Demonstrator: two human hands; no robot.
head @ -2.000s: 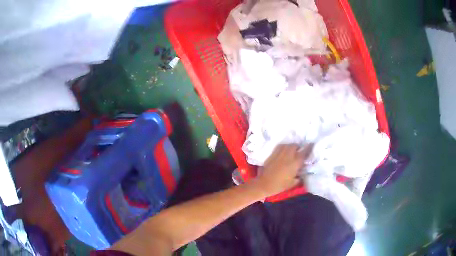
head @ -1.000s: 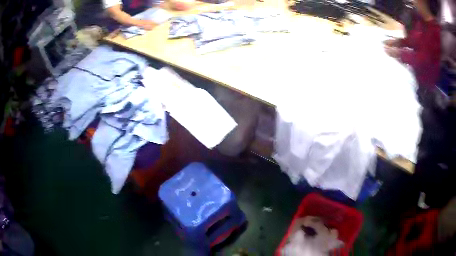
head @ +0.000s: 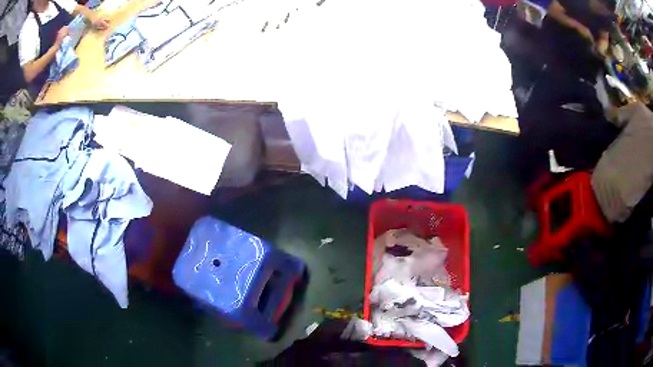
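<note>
A red slotted basket (head: 374,272) stands on the green floor at the lower middle right. Crumpled white cut pieces (head: 422,304) lie in it, with a small dark piece on top, and some cloth hangs over its near edge. A large spread of white garments (head: 387,64) covers the table and hangs over its near edge above the basket. Neither my left hand nor my right hand is in the picture. Dark cloth or clothing shows at the bottom edge beside the basket.
A blue stool (head: 218,265) stands left of the basket. Light blue garments (head: 86,179) and a white sheet (head: 175,152) lie further left. A red stool (head: 569,215) and a carton (head: 555,319) stand right. A person (head: 43,43) works at the table (head: 79,89); another is at upper right.
The view has risen from the basket to the table, then shifted right and down. My bare hand, earlier on the white cloth in the basket, is out of the picture.
</note>
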